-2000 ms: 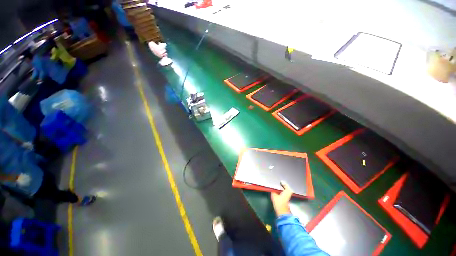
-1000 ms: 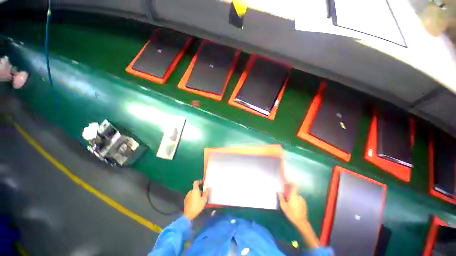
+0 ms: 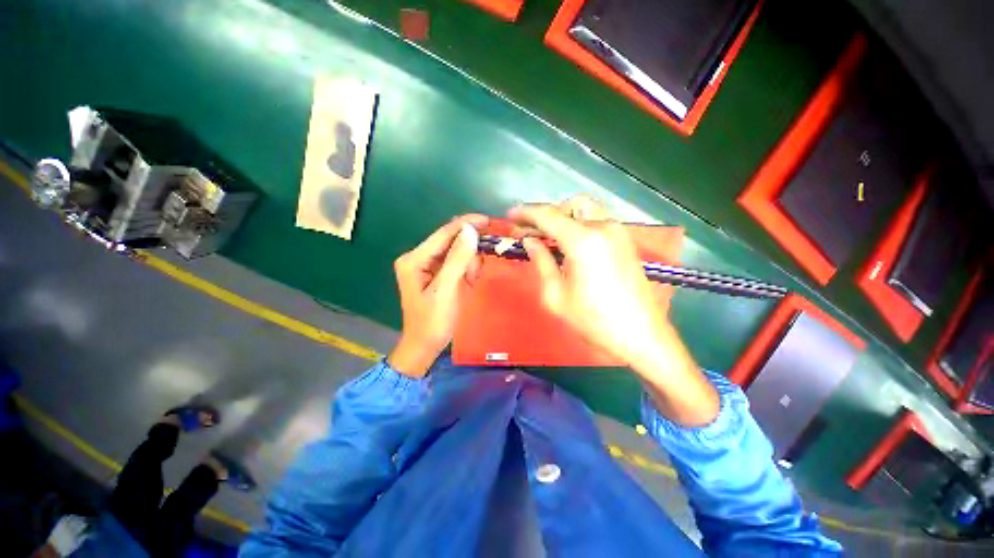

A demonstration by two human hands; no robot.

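Observation:
A laptop is held up edge-on, so it shows as a thin dark slab running off to the right. An orange-red foam pad lies below it, with a small white label. My left hand pinches the laptop's left end. My right hand is over the laptop's edge beside it, thumb and fingers around it, and hides its middle. A small pale spot shows on the edge between my fingers; I cannot tell what it is.
A silver and black metal stand and a beige test card with dark blotches lie to the left. More laptops on orange-red pads lie right and behind. A person's legs and shoes show at lower left.
The laptop was lying flat, first under one hand, then gripped at both sides. Now it is raised edge-on off its pad, with both hands close together on its edge.

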